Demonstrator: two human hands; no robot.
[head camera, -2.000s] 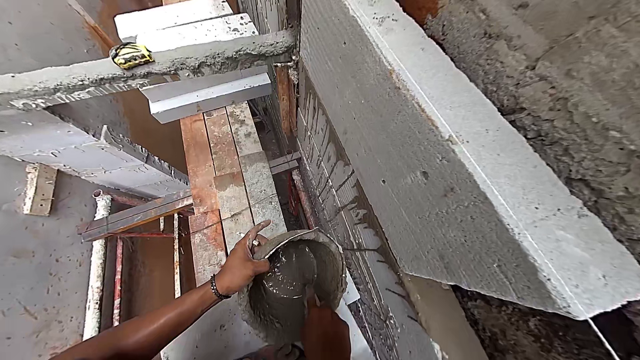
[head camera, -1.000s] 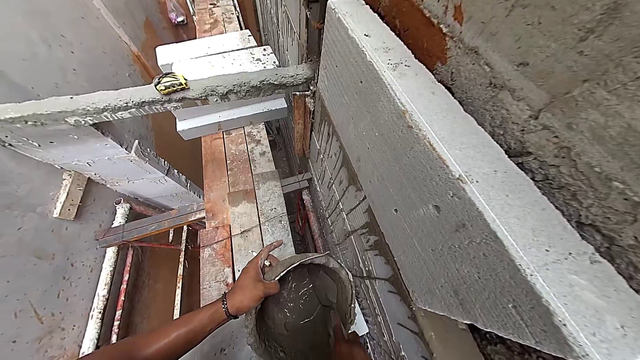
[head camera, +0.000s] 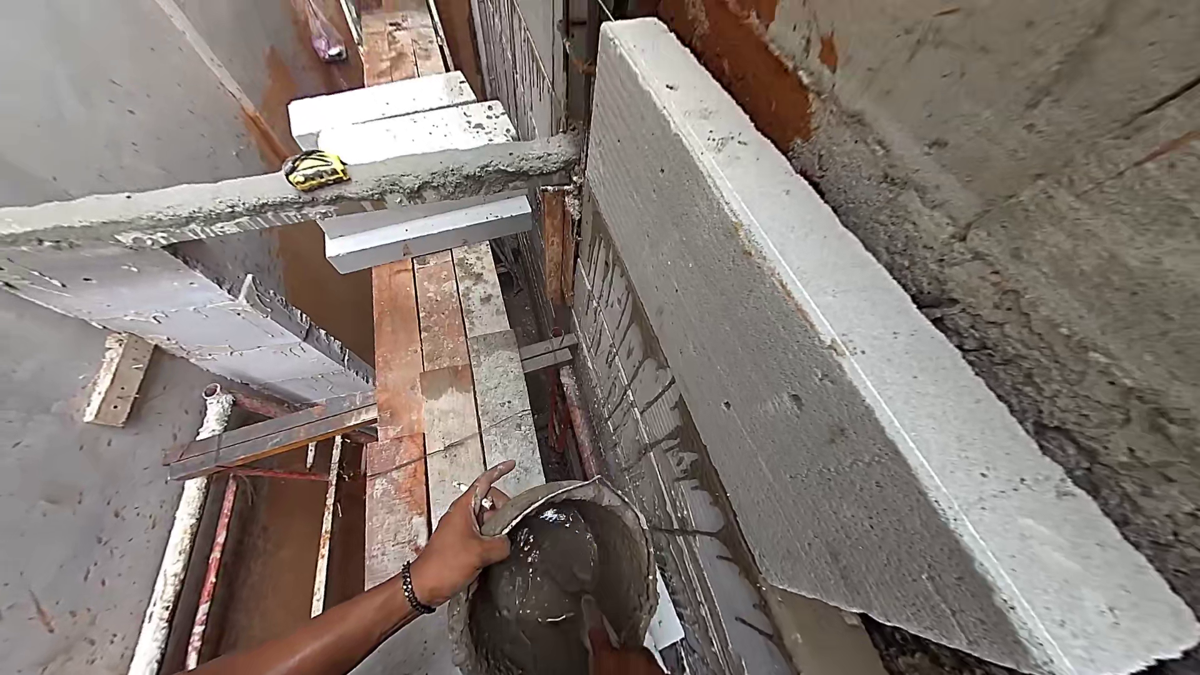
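Observation:
My left hand (head camera: 461, 546), with a beaded bracelet at the wrist, grips the rim of a mortar-caked bucket (head camera: 641, 534) at the bottom centre. Wet grey mortar (head camera: 544, 562) lies inside it. My right hand (head camera: 621, 656), mostly cut off by the lower edge, is at the bucket's near side, closed around a tool whose blade dips into the mortar; its handle is hidden. To the right of the bucket a long, light grey concrete block (head camera: 694, 309) stands on the wall, with a taut string (head camera: 844, 361) along its top edge.
Wooden scaffold planks (head camera: 450, 394) run away below. A mortar-covered beam (head camera: 216, 192) crosses them, bearing a yellow tape measure (head camera: 316, 170). White blocks (head camera: 403, 117) lie beyond it. Scaffold pipes (head camera: 183, 553) and a wood piece (head camera: 119, 380) are at left, a rough wall (head camera: 1012, 141) at right.
The view has shifted, showing more of the planks' far end. My left hand stays on the bucket's rim. My right hand has moved lower in the view.

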